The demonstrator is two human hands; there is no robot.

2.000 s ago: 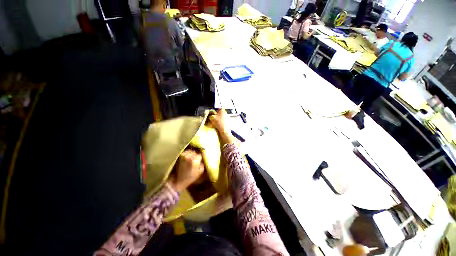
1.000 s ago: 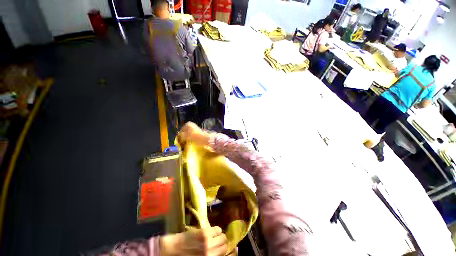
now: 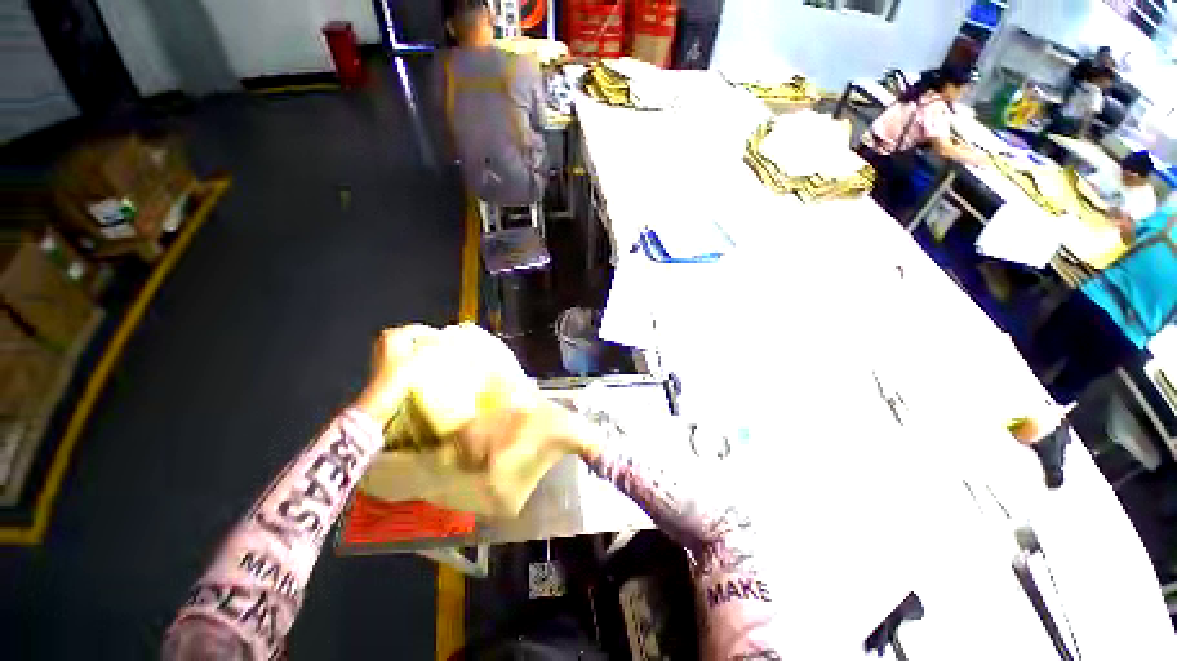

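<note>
A yellow-tan floppy bag piece [image 3: 458, 381] is held up over the work board [image 3: 549, 501] at the left side of the long table. My left hand [image 3: 398, 362] grips its upper left edge. My right hand [image 3: 516, 433] is on its right side, blurred, with part of the piece hanging below it. The fingers of my right hand are hard to make out. An orange-red sheet [image 3: 411, 519] lies on the left end of the board, partly under the piece.
The long white table [image 3: 800, 387] carries a blue tray [image 3: 684, 243], a hammer [image 3: 893, 622] and yellow stacks [image 3: 811, 155]. A bin [image 3: 577, 338] stands beyond the board. A seated person [image 3: 497, 116] is ahead; other people work at right. Cartons [image 3: 123, 194] are at left.
The piece has turned from an open bag shape near my body to a bunched shape over the board. My left hand has moved up, and the view has shifted, showing more of the left floor.
</note>
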